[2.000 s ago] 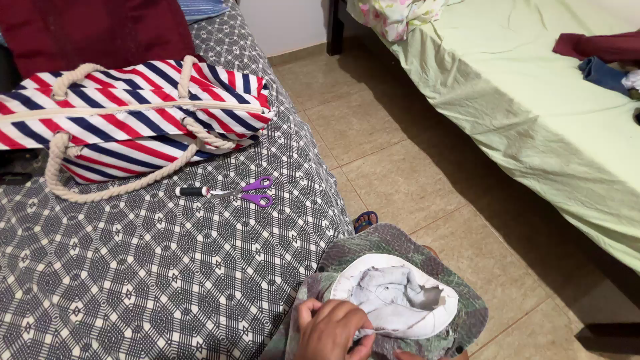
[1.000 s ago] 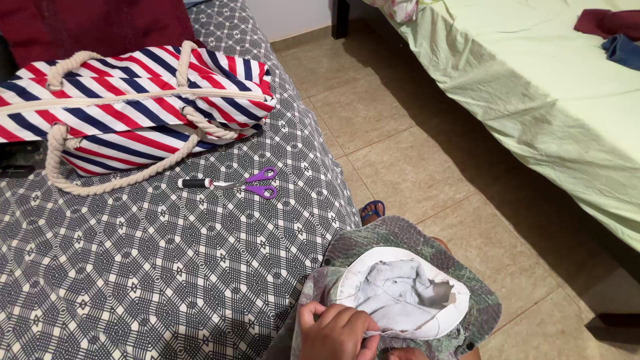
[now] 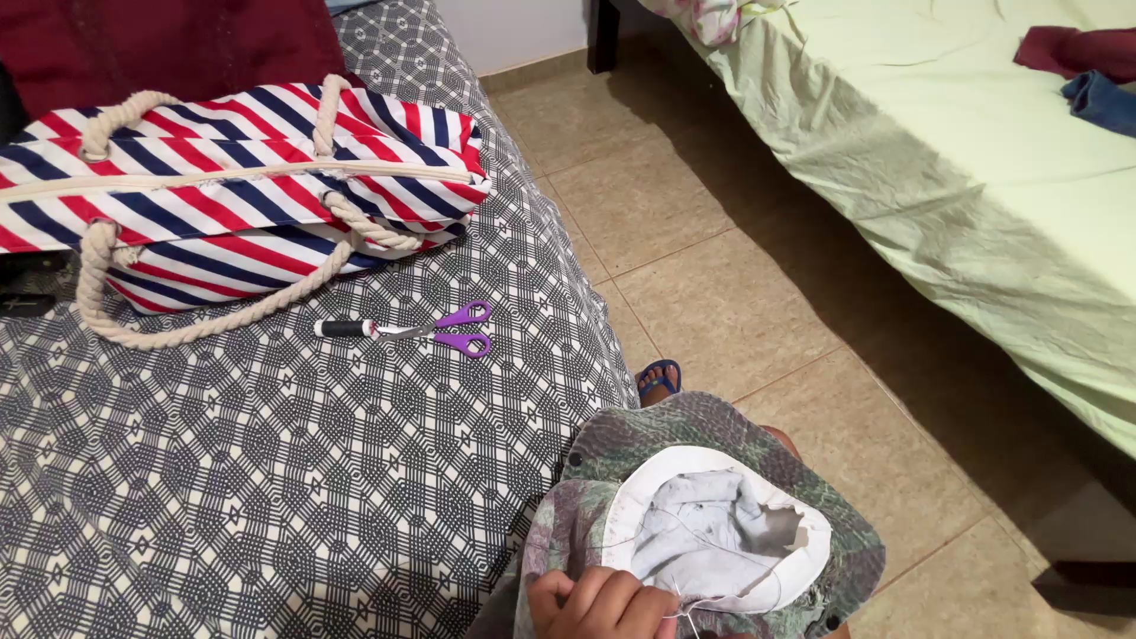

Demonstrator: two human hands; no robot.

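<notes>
A wide-brimmed fabric hat point(image 3: 710, 417) with a mottled green and purple pattern lies upside down at the bottom, over the person's lap. Its white inner band point(image 3: 652, 479) and pale grey lining point(image 3: 683, 524) face up, and a dark loose thread crosses the lining. My left hand point(image 3: 603, 603) pinches the near edge of the band, fingers curled. Thin pale strands, perhaps with a needle, show by its fingertips. A sliver of skin at the bottom edge may be my right hand; I cannot tell. Purple-handled scissors point(image 3: 463, 328) touch or nearly touch a dark thread spool point(image 3: 344, 328) on the bed.
A striped bag point(image 3: 266, 195) with rope handles rests on the patterned bedspread point(image 3: 266, 461), before a maroon cloth point(image 3: 177, 44). A foot in a blue flip-flop point(image 3: 658, 380) stands on the tiled floor point(image 3: 728, 293). The other bed point(image 3: 932, 89) has maroon and blue clothes point(image 3: 1100, 98) on it.
</notes>
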